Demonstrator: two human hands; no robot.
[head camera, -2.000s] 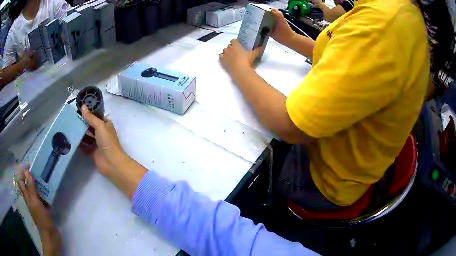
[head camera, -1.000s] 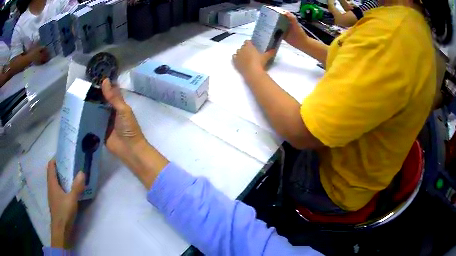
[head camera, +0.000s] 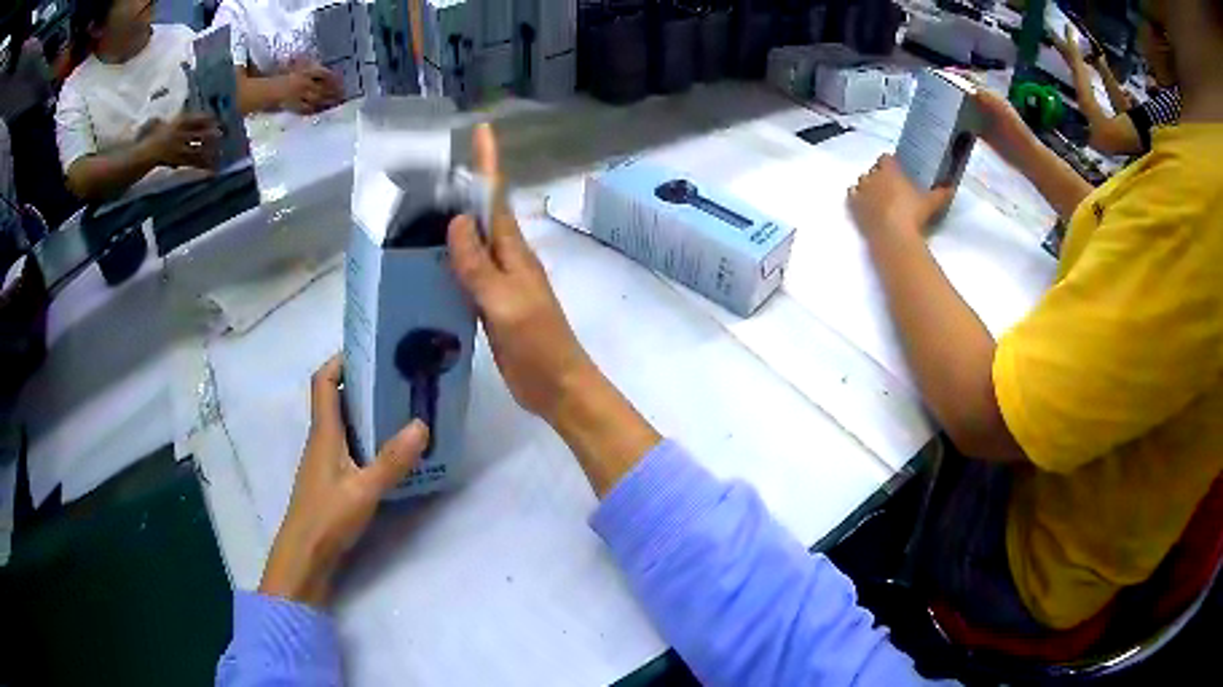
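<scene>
My left hand (head camera: 342, 483) grips the lower part of a pale blue-grey retail box (head camera: 456, 315), held nearly upright above the white table covering. Its top is open, with pale flaps (head camera: 402, 128) raised. A dark, blurred shape, apparently the appliance's head (head camera: 427, 215), sits in the open top; its handle is not visible. My right hand (head camera: 530, 315) is at the box's upper right edge, fingers up beside a flap and thumb near the dark head. Blur hides whether it grips anything.
Another retail box (head camera: 691, 235) lies on the white covering (head camera: 697, 403). A yellow-shirted person (head camera: 1113, 362) at right holds a similar box (head camera: 935, 134). White-shirted people sit at back left by upright boxes (head camera: 490, 54). A dark green surface (head camera: 114, 577) is at lower left.
The view has shifted left, so the scene appears further right. The appliance's head has gone from above or beside the box down into its open top. The held box has become more upright.
</scene>
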